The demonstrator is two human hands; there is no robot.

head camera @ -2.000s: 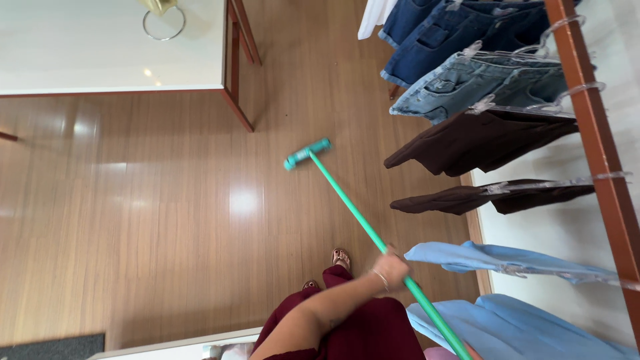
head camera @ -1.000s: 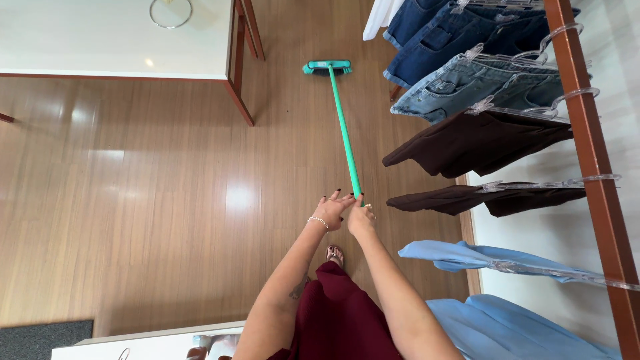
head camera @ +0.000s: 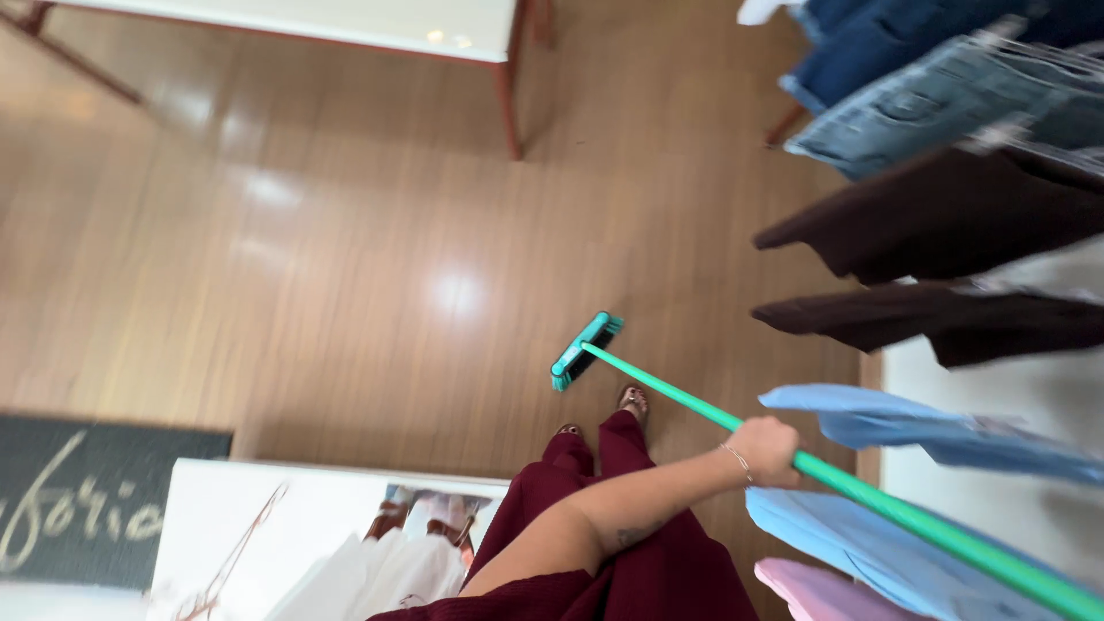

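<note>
My left hand (head camera: 766, 451), with a thin bracelet at the wrist, is closed around the green handle of a push broom (head camera: 664, 391). From its teal head with dark and teal bristles (head camera: 586, 349), on the wood floor near my feet, the handle slants down to the lower right corner. My right hand is out of the frame, so whether it holds the upper handle cannot be seen.
Jeans (head camera: 906, 103), dark brown garments (head camera: 940, 216) and light blue ones (head camera: 862, 526) hang along the right side. A white table (head camera: 345, 26) with reddish-brown legs stands at the top left. At the bottom are a white surface (head camera: 233, 509) and a dark mat (head camera: 112, 440) bearing writing.
The broom head has come back from farther out on the floor to near my feet. Both hands were on the handle one second ago; the right one has left the view.
</note>
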